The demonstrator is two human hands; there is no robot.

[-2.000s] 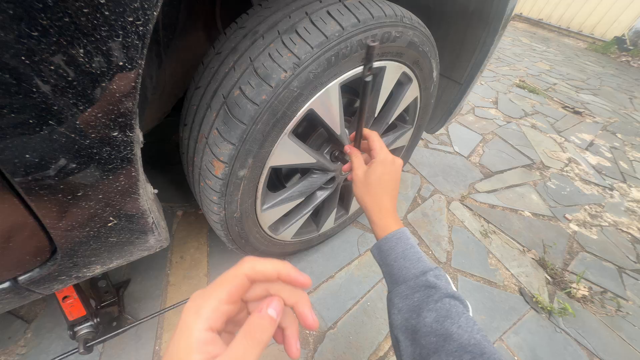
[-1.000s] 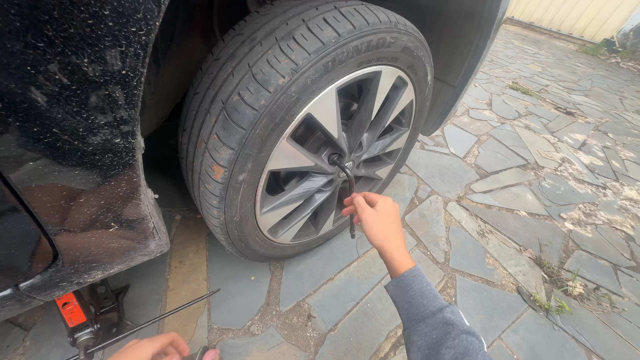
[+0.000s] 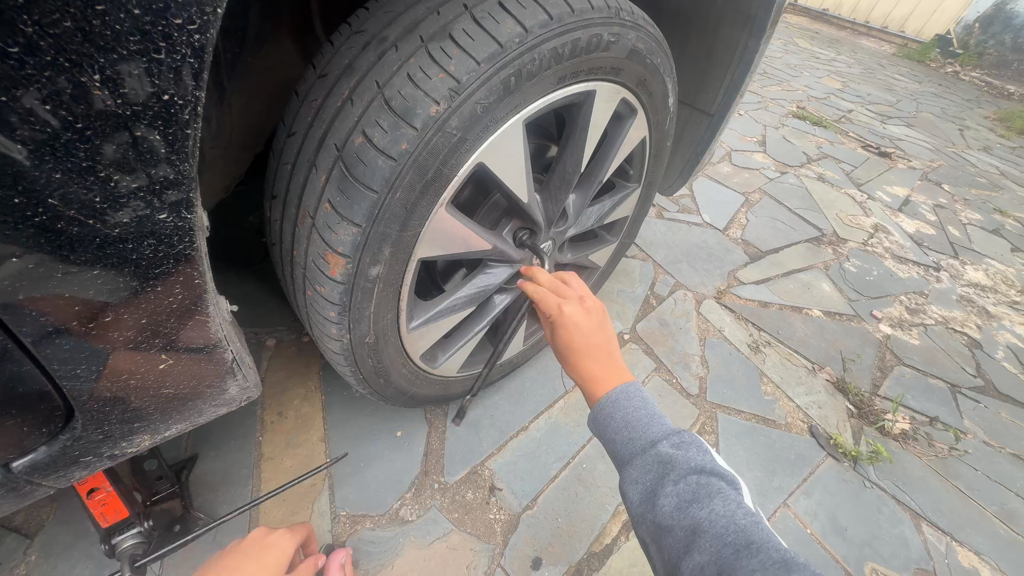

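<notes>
A black lug wrench (image 3: 498, 346) has its socket end in the lug recess beside the hub of the alloy wheel (image 3: 468, 232), and its long arm slants down and left across the spokes. The fingers of my right hand (image 3: 572, 320) are on the wrench near its bend, partly hiding it. My left hand (image 3: 276, 552), at the bottom edge and partly out of view, pinches a small dark object (image 3: 326, 550) between finger and thumb; what it is, I cannot tell. The tire (image 3: 344, 216) surrounds the wheel, its lower edge by the stone paving.
Dusty black car bodywork (image 3: 104, 200) fills the left side. Below it stands a jack with an orange label (image 3: 102, 498), a thin metal rod (image 3: 248, 504) reaching from it past my left hand. Irregular stone paving (image 3: 840, 496) spreads to the right, with small weeds (image 3: 860, 450).
The wrench's long arm pointed up two seconds ago and now slants down-left. My right hand has moved from its hanging arm to near the bend. My left hand has dropped to the bottom edge.
</notes>
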